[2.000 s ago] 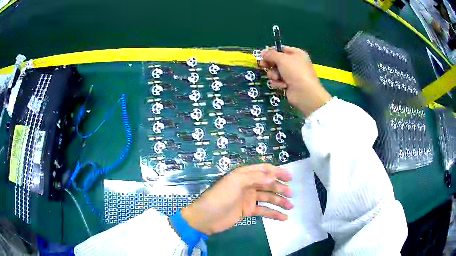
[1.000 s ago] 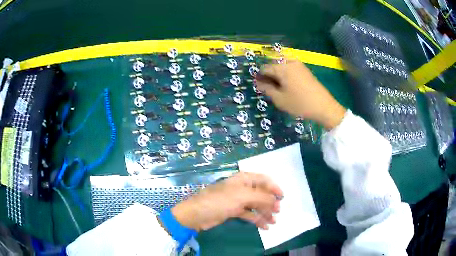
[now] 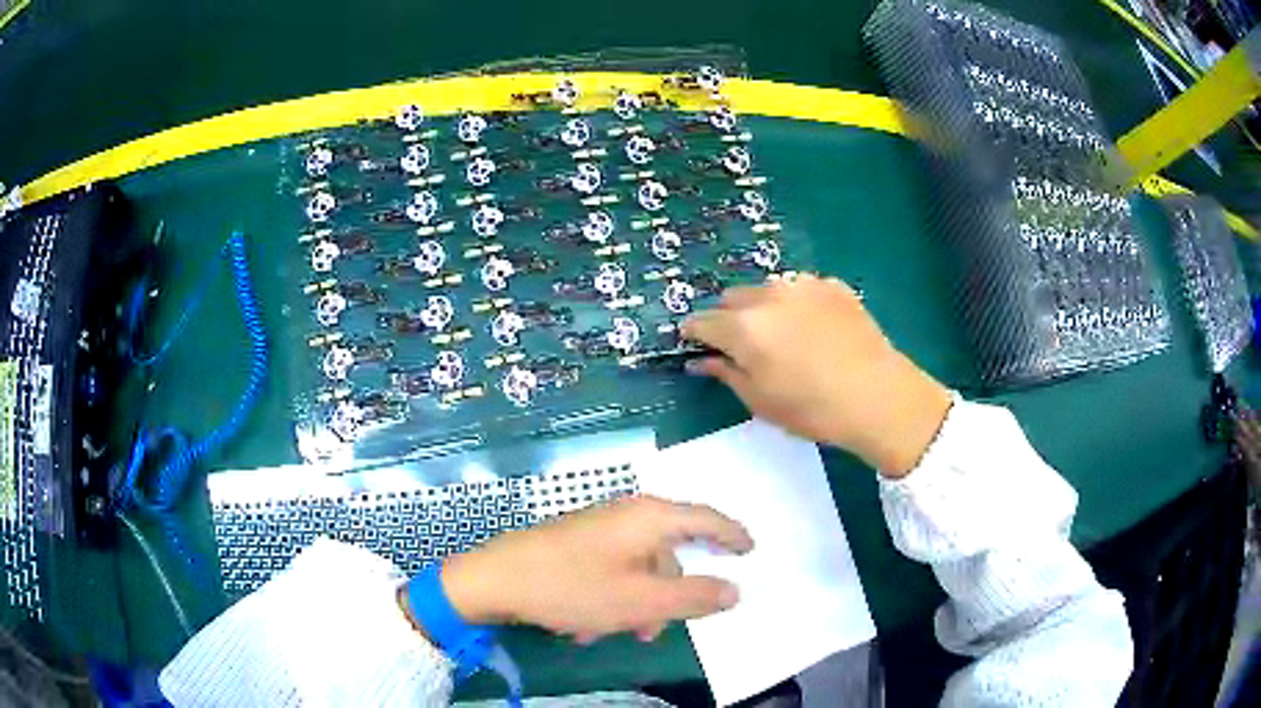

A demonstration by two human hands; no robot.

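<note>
A clear blister tray [image 3: 553,422] holds rows of small modules with white discs and dark tails. My right hand [image 3: 816,362] is at its lower right corner, fingers pinched around slim dark tweezers [image 3: 667,360], mostly hidden, with the visible end pointing left. Whether the tip holds a piece is too small to tell. My left hand [image 3: 595,567], with a blue wrist strap [image 3: 450,616], hovers palm down with thumb and fingers apart, empty, over the pad sheet [image 3: 297,533] and the left edge of the white paper [image 3: 788,553].
Stacked ribbed blister trays [image 3: 1023,208] with rows of discs stand at the right, another clear tray [image 3: 1207,270] beyond. A black box [image 3: 69,360] and a blue coiled cord [image 3: 249,346] are at the left. Yellow tape [image 3: 263,125] crosses the green mat behind the tray.
My right hand has moved from the tray's far right side down to its near right corner. My left hand stays low near the paper, its thumb and fingers spread. The whole view has shifted.
</note>
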